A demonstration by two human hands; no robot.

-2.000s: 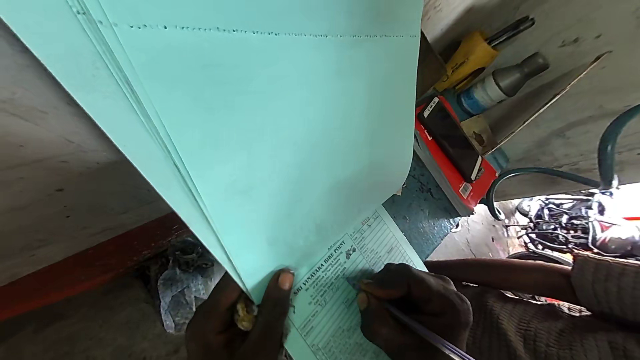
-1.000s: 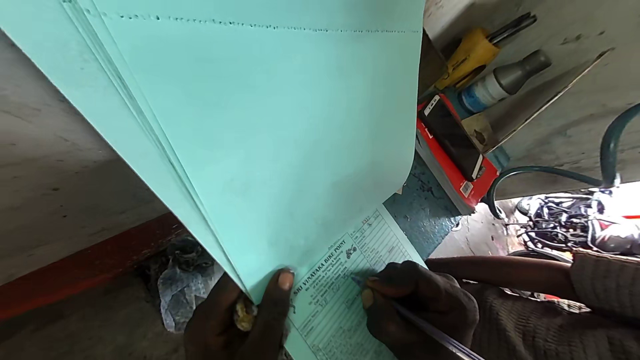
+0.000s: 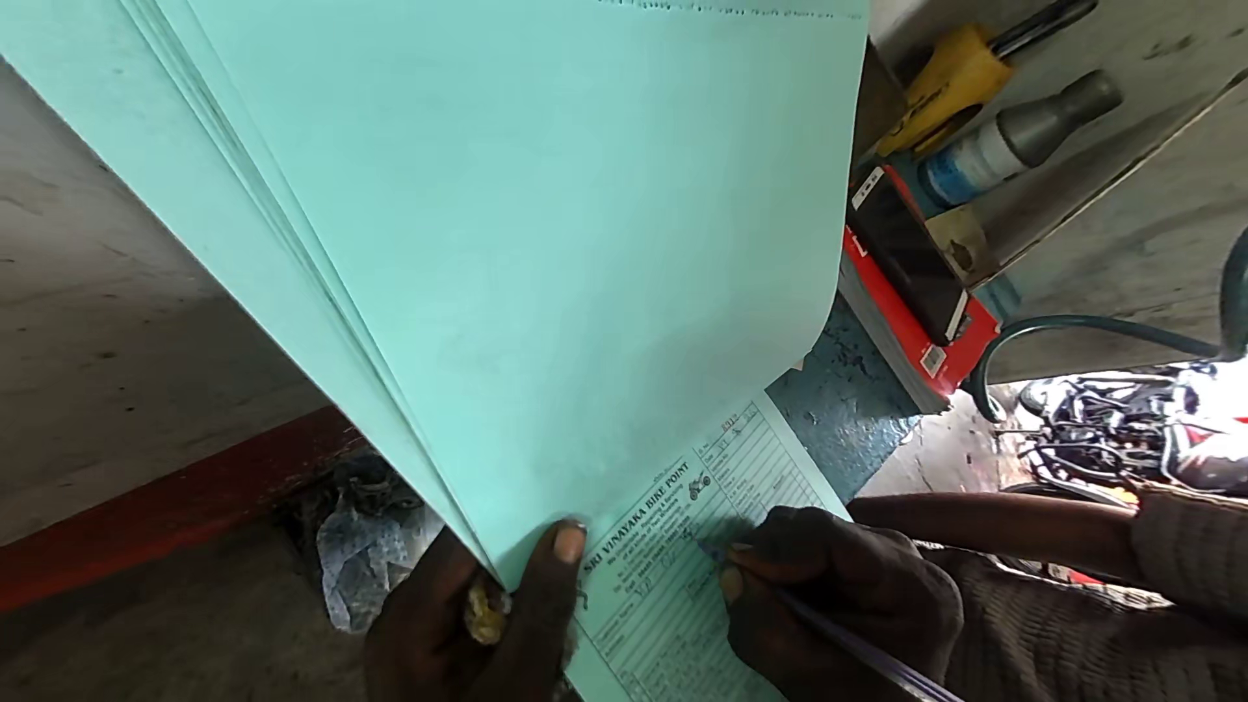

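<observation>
Low in the view, my left hand [image 3: 487, 624] grips the edge of a pad of green paper sheets [image 3: 546, 214], thumb on top; a gold-coloured ring shows on a finger. The upper sheets are folded back and fill much of the view. Below them lies a printed green form [image 3: 624, 634] with ruled lines, a small motorcycle drawing and some handwriting. To the right, my right hand [image 3: 848, 595] holds a slim pen [image 3: 868, 658], its tip at the form's lines. The pad's underside is hidden.
At upper right, a dark smartphone [image 3: 907, 253] lies on a red-covered book [image 3: 960, 361], near a grey-capped bottle [image 3: 1024, 141] and a yellow holder [image 3: 946, 88]. A green hose [image 3: 1102, 327] curves nearby. Crumpled clear plastic [image 3: 361, 551] lies at lower left; motorcycles [image 3: 1082, 429] stand at far right.
My right hand with the pen has shifted slightly on the form. My left hand keeps its hold on the pad's edge.
</observation>
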